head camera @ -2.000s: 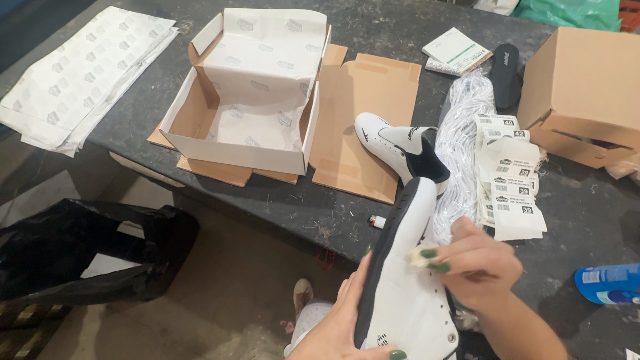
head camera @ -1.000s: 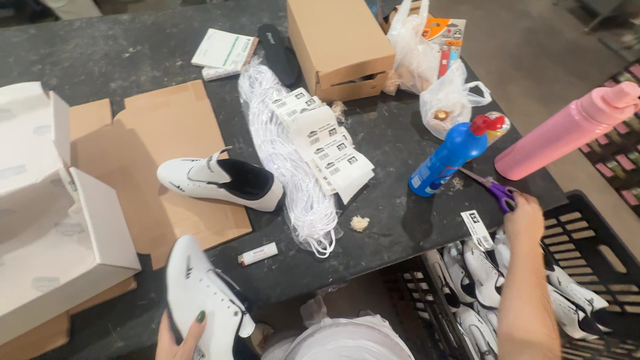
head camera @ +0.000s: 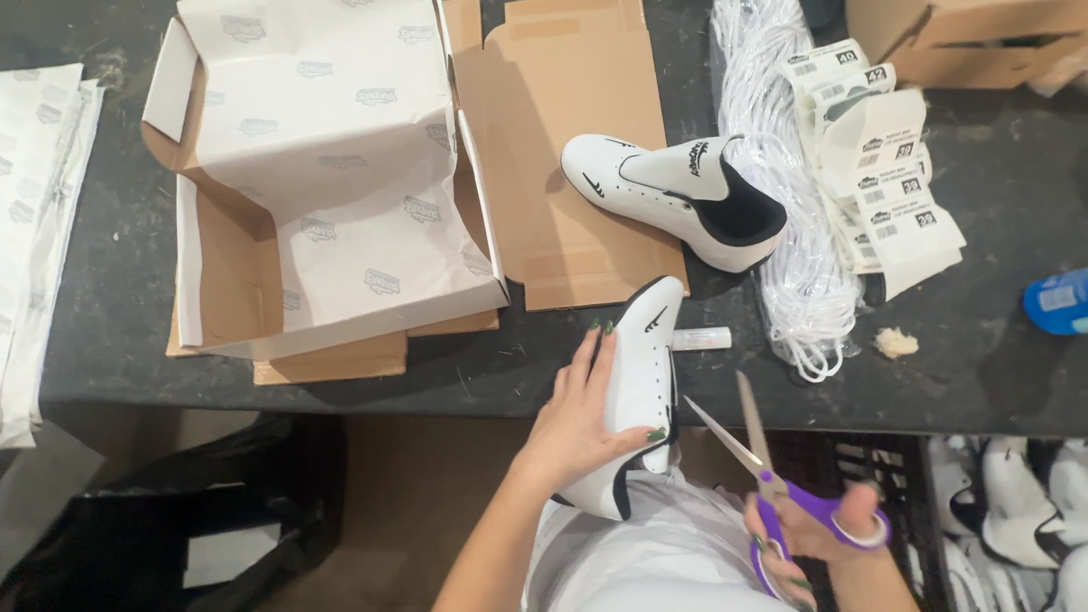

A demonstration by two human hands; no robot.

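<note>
My left hand (head camera: 578, 416) grips a white shoe (head camera: 643, 365) with a black sole edge, its toe pointing up over the table's front edge. Scissors with purple handles (head camera: 769, 484) are in my right hand (head camera: 807, 535), blades apart, to the right of that shoe and not touching it. A second white shoe (head camera: 663, 200) with a black lining lies partly on flat brown cardboard. Between the held shoe and a bundle of white laces (head camera: 782, 187) lies a small white lighter-like object (head camera: 701, 338). An unlidded shoebox (head camera: 340, 340) lined with printed paper stands at the left.
Strips of size labels (head camera: 901, 183) lie beside the laces, with a crumpled beige wad (head camera: 896, 342) in front. A cardboard box (head camera: 969, 51) and a blue bottle (head camera: 1058, 302) stand at the right. Below the table are a crate of white shoes (head camera: 1016, 501) and a black bag (head camera: 110, 544).
My right hand has brought the scissors from the table's right side to near the held shoe. The beige wad, held two seconds ago, lies on the table. The view has swung right and back.
</note>
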